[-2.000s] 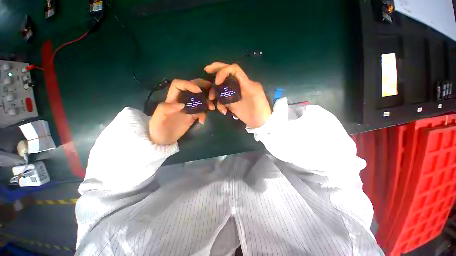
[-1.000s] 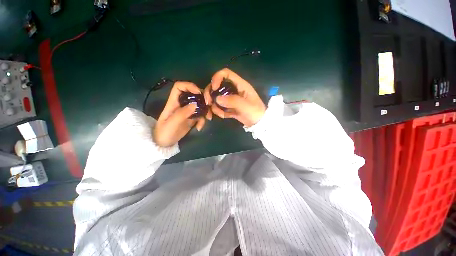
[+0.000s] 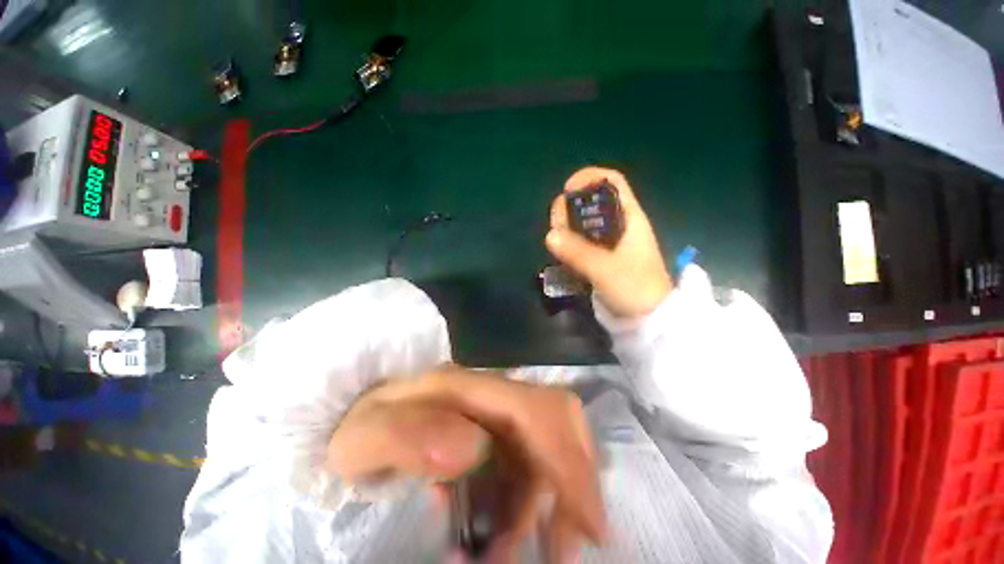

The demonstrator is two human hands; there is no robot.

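Note:
My right hand point(image 3: 617, 259) holds a dark smartwatch module point(image 3: 595, 214) with its face up, showing small pale text. A second small unit with a silvery, glinting surface point(image 3: 561, 282) lies on the green mat point(image 3: 495, 154) just below that hand, partly beside the palm. My left hand point(image 3: 473, 452) is large and blurred, raised close to the camera at the bottom centre, in front of the smock. Its fingers are curled around a dark area; whether it holds something cannot be told. A thin black cable point(image 3: 416, 229) lies on the mat.
A power supply point(image 3: 110, 176) with red and green digits stands at the left beside red tape point(image 3: 233, 220). Several units point(image 3: 378, 68) lie at the far left. A black tray point(image 3: 914, 220) with a paper sheet point(image 3: 936, 83) is at the right, above red trays point(image 3: 958, 441).
My left hand has left its module and come up towards the camera. My right hand still holds one module, now turned upright. The view has shifted left, showing more of the power supply.

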